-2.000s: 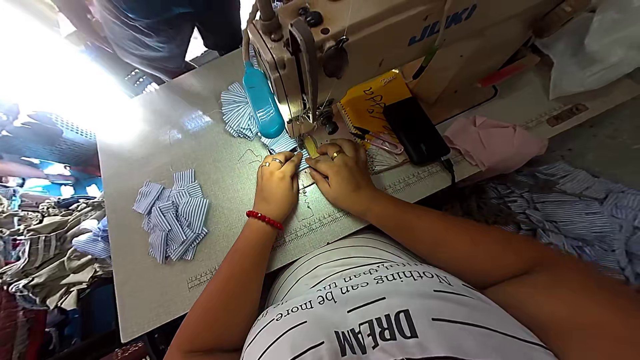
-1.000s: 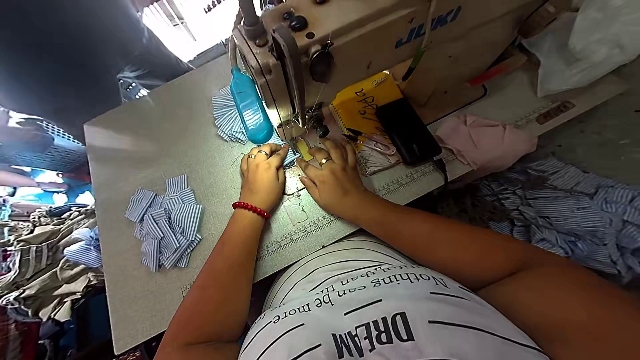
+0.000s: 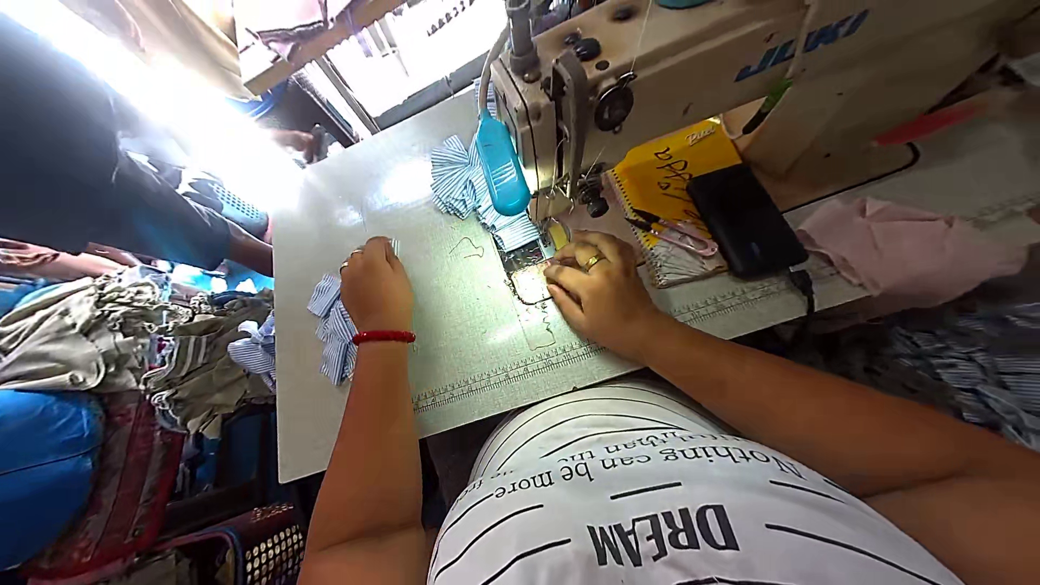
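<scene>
My left hand [image 3: 377, 286] is over the pile of striped fabric pieces [image 3: 335, 341] at the table's left, with a small striped edge showing at its fingertips. My right hand [image 3: 600, 288] rests beside the needle plate [image 3: 530, 283] of the Juki sewing machine [image 3: 666, 77], fingertips close together; whether they pinch anything is unclear. Striped fabric [image 3: 513, 230] lies behind the presser foot, joined to or touching a bunch of striped pieces [image 3: 457, 177] farther back. A blue clip-on lamp [image 3: 502, 166] hangs at the machine's head.
A yellow spiral notebook [image 3: 662, 175], a black phone-like device [image 3: 747, 221] with a cable, and pink-handled thread snips [image 3: 682, 237] lie right of my right hand. Pink cloth [image 3: 910, 248] is farther right. Another person stands at the left, near heaped garments [image 3: 73, 333].
My left hand has moved left from the needle area to the pile of striped pieces. My right hand stays near the needle plate. The view has shifted.
</scene>
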